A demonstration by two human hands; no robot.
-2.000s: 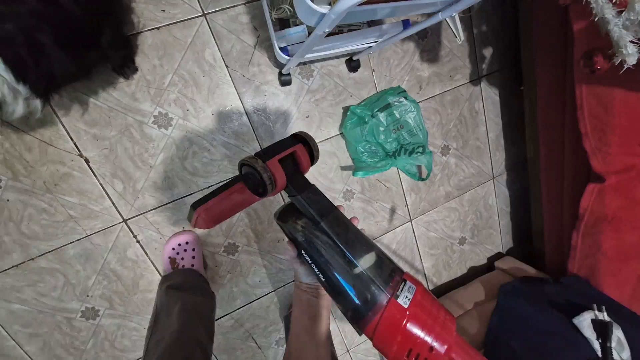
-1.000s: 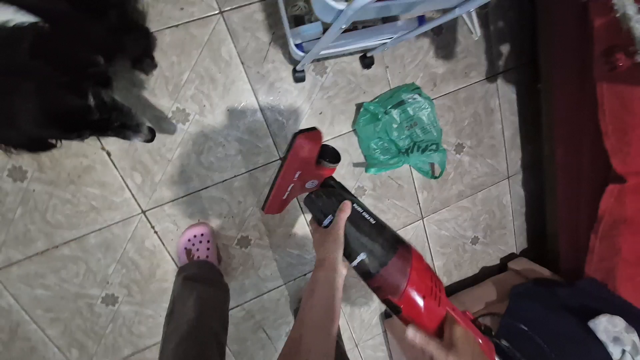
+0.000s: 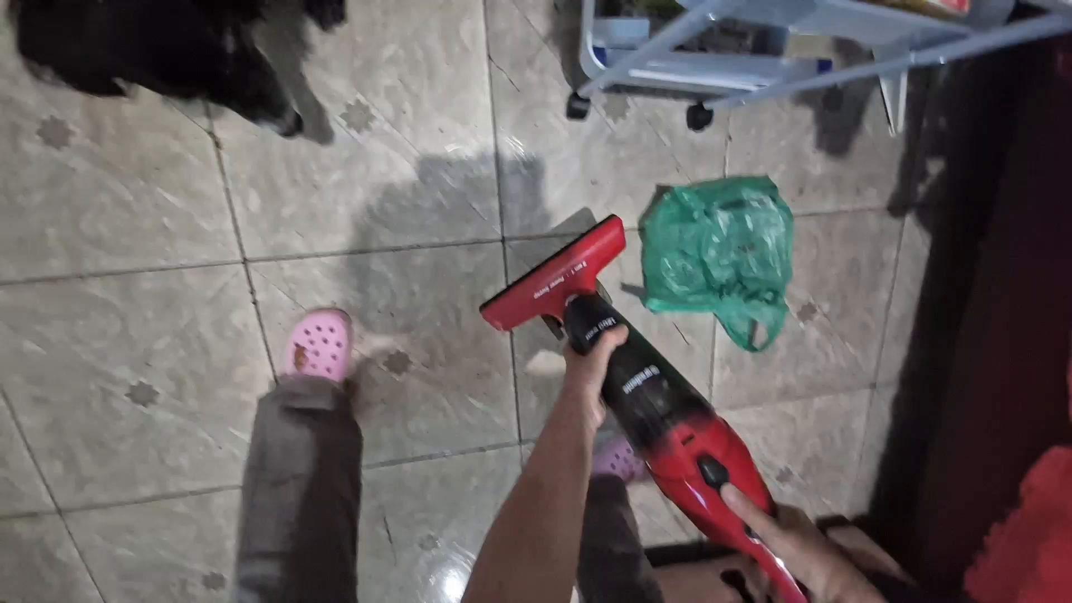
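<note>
A red and black handheld vacuum cleaner [image 3: 703, 469] lies diagonally across the lower right, its dark clear dust container toward the middle. A wide red floor nozzle [image 3: 557, 276] is fitted on its front end, above the tiled floor. My left hand [image 3: 593, 364] grips the black front part just behind the nozzle, thumb on top. My right hand [image 3: 783, 532] is around the red handle, with the thumb beside the black switch; its other fingers are mostly hidden under the handle.
A green plastic bag [image 3: 720, 251] lies on the tiles right of the nozzle. A wheeled light-blue cart [image 3: 712, 75] stands at the top right. A black furry animal [image 3: 159, 50] is at the upper left. My pink clog [image 3: 320, 343] is at the left, red fabric [image 3: 1026, 528] lower right.
The vacuum has turned, so its nozzle now shows its red top face. My right hand, not visible two seconds ago, has come onto the handle. My left hand has moved onto the front part.
</note>
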